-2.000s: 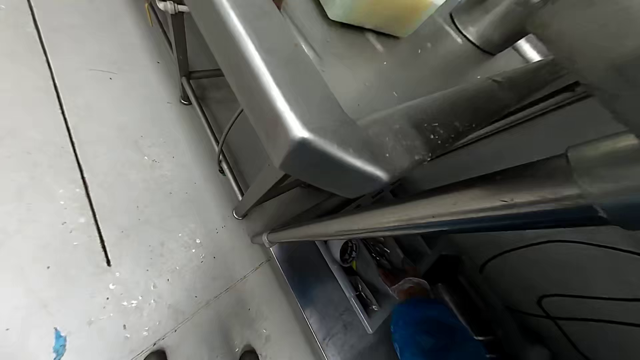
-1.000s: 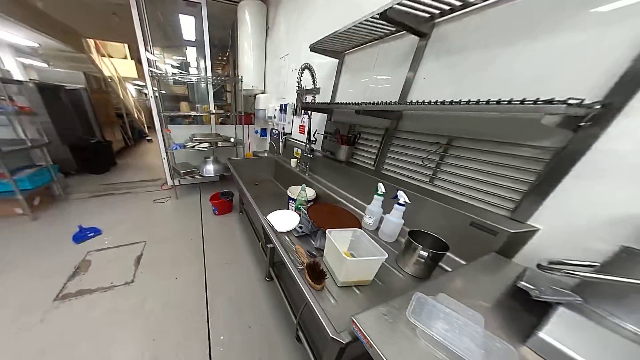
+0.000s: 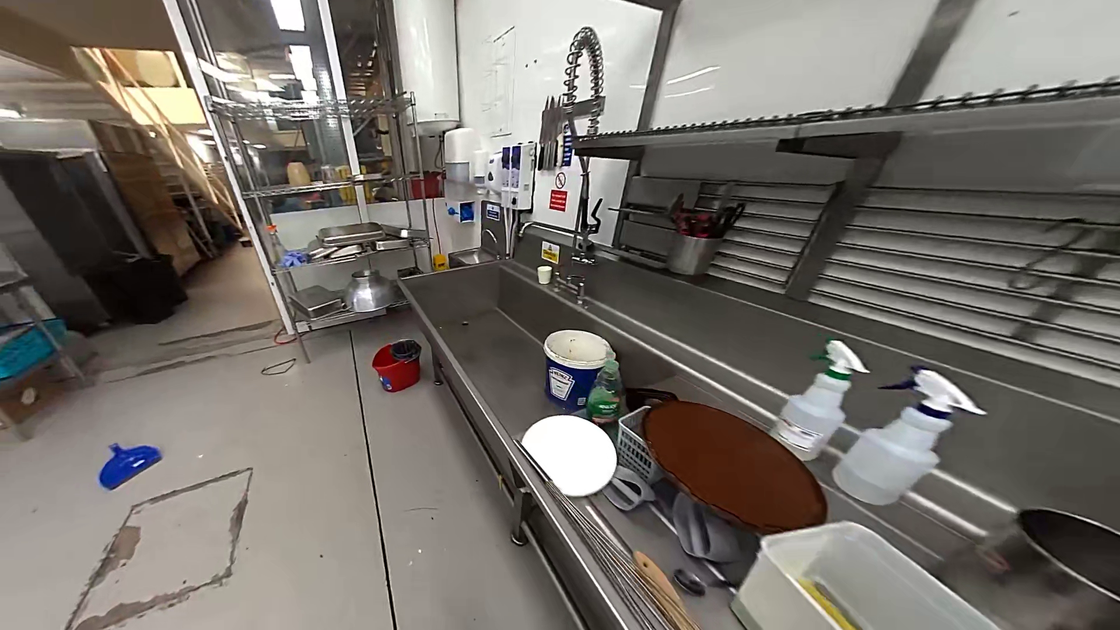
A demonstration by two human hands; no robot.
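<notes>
Neither my left hand nor my right hand shows in the head view. A long steel sink (image 3: 472, 350) runs away from me, with a blue and white plastic bucket (image 3: 573, 376) in it and a green-tinted bottle (image 3: 605, 394) beside the bucket. Nearer, a white round plate (image 3: 570, 455) lies by a grey plastic basket (image 3: 636, 442) and a large brown round tray (image 3: 735, 464). A wire whisk (image 3: 595, 542) rests along the front edge. Two spray bottles (image 3: 809, 411) stand at the back, near a translucent plastic tub (image 3: 857, 577) and a steel pot (image 3: 1041, 560).
A red bucket (image 3: 397, 367) and a blue dustpan (image 3: 129, 465) are on the floor at the left. Wire shelving (image 3: 341, 254) with metal pans stands beyond the sink. A wall shelf (image 3: 840, 122) juts out above the counter, over a steel pot of utensils (image 3: 693, 254).
The view has swung up from the floor and sink edge, then moved nearer the sink. The blue-covered arm seen low down two seconds ago is out of view.
</notes>
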